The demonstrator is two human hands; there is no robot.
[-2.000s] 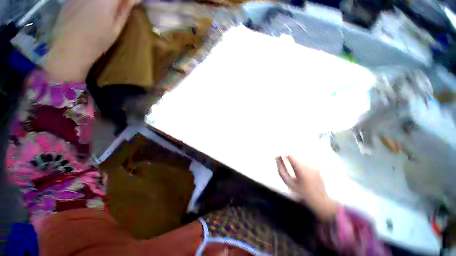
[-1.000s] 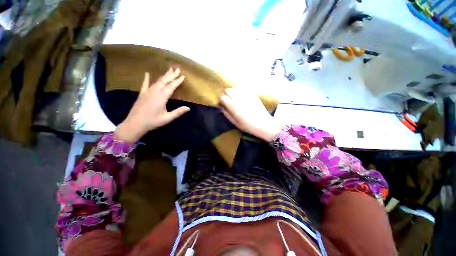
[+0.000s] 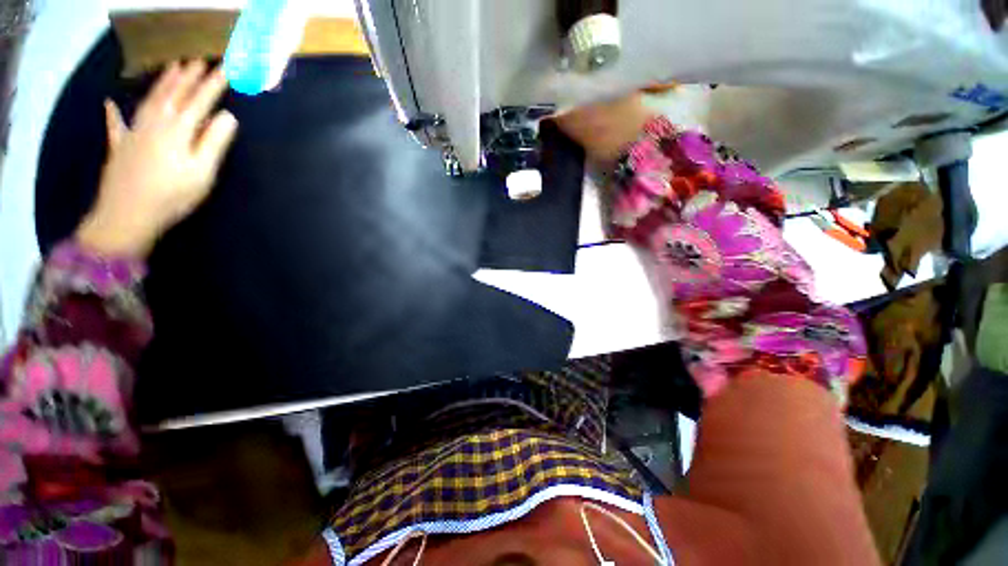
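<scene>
A large black fabric panel [image 3: 321, 232] lies spread on the white table, with a brown strip of fabric [image 3: 166, 42] showing along its far edge. My left hand [image 3: 166, 149] lies flat on the panel's far left part, fingers apart, holding nothing. The sewing machine head [image 3: 685, 55] stands over the panel's right part, with the needle area [image 3: 464, 160] and a white knob [image 3: 524, 184] below it. My right hand [image 3: 608, 122] reaches behind and under the head; its fingers are hidden, so its grip does not show.
A bright blue object [image 3: 256, 50] lies at the far edge of the panel. Red-orange handled snips [image 3: 846, 230] lie at the right end of the table, beside brown cloth pieces [image 3: 909, 227]. More brown cloth hangs below at right. The checked apron is at the near edge.
The view has moved to the machine head. The panel now lies spread with its black face up. My left hand is further left on it; my right hand has moved under the head.
</scene>
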